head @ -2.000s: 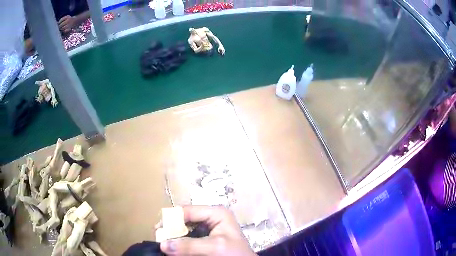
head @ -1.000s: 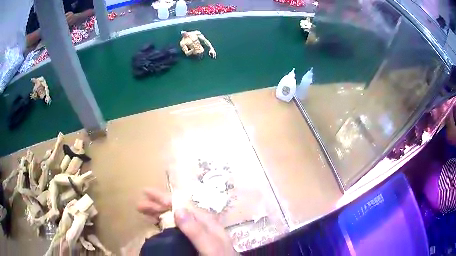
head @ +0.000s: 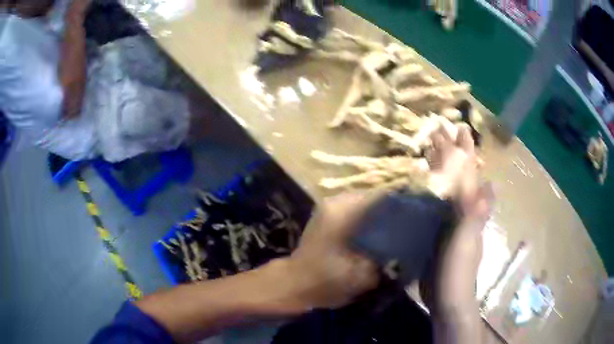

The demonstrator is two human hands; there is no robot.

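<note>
My left hand [head: 336,252] grips a black garment piece [head: 404,232], blurred, in front of the bench. My right hand [head: 461,171] is just beyond it, at the near side of the pile of cream lower bodies [head: 387,94]. It is blurred, and I cannot tell whether its fingers hold one. A thin stick [head: 505,269] and a white-bluish glue patch [head: 532,299] lie on the bench at the lower right.
Blue basket [head: 165,262] of cream-and-black legs below the bench edge. Seated person [head: 40,87] at upper left, near a blue stool [head: 138,181]. Green belt [head: 498,74] behind the bench, with a grey post [head: 538,80], a black piece [head: 562,121] and a cream figure part [head: 597,158].
The view has swung left, bringing the basket and person into sight. The black piece is now in my left hand, and my right hand is over at the leg pile.
</note>
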